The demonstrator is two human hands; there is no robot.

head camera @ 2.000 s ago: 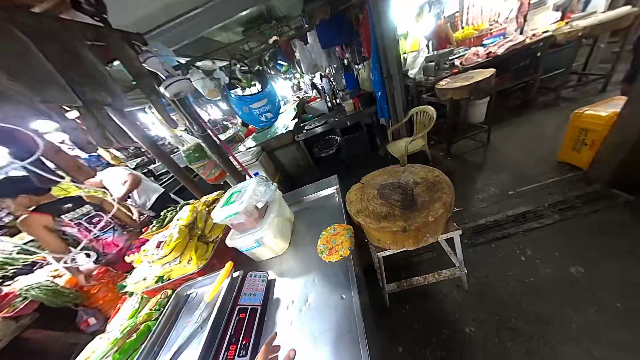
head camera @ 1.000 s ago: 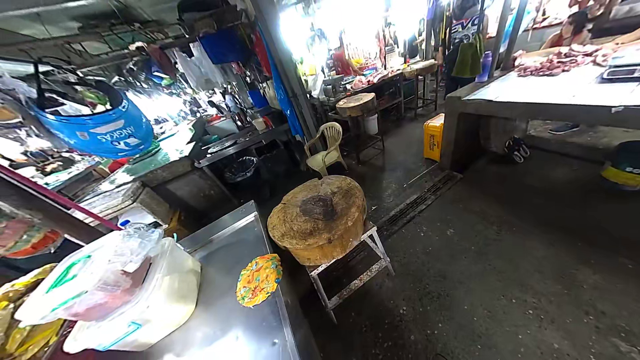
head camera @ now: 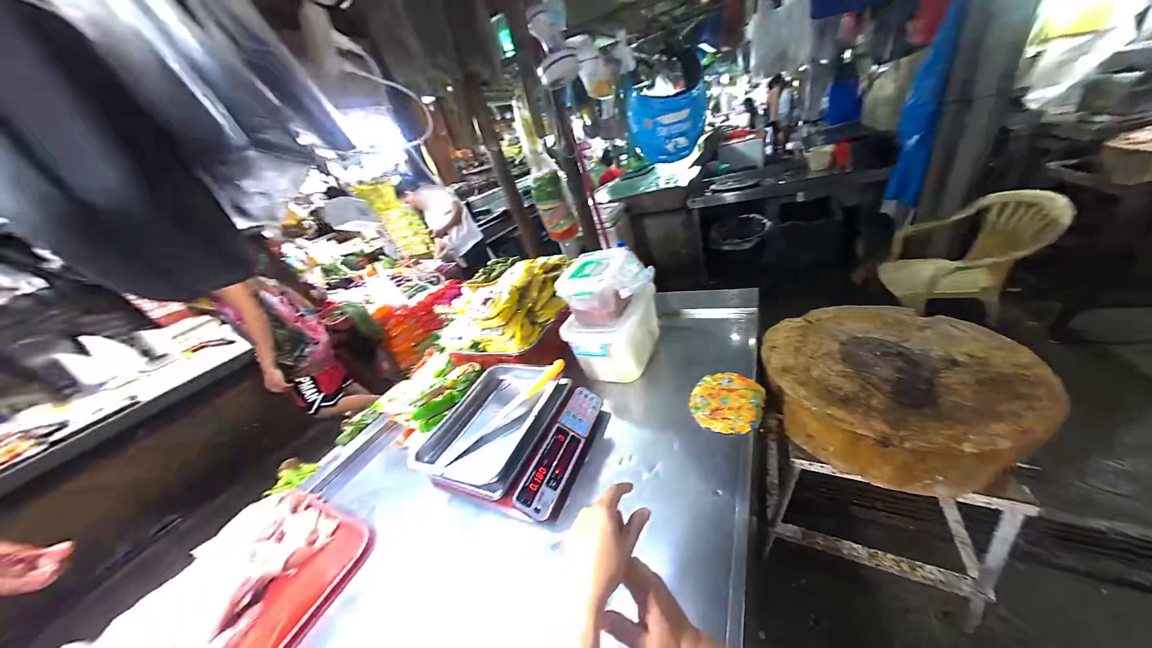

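Over the steel tabletop [head camera: 684, 504], near the bottom of the head view, my left hand [head camera: 601, 544] reaches forward with its fingers apart, partly washed out by glare. Just right of it and lower is my right hand [head camera: 661, 612], its fingers spread and the rest cut off by the frame. Neither hand holds anything. A digital scale [head camera: 551, 472] stands beyond them, with a yellow-handled knife [head camera: 508, 409] lying in its metal tray [head camera: 434, 457]. Raw meat [head camera: 270, 549] lies on a red tray [head camera: 328, 576] at lower left.
Stacked plastic tubs [head camera: 612, 337], bananas [head camera: 513, 310] and green vegetables [head camera: 443, 396] stand beyond the scale. A patterned round cloth [head camera: 727, 403] lies near the right edge. Right of the table are a wooden chopping block [head camera: 913, 387] and a plastic chair [head camera: 981, 243]. Another person's arm [head camera: 261, 333] hangs at left.
The view has swung back left since a second ago, bringing the scale and red meat tray into sight. Both my hands now show at the bottom; none showed one second ago.
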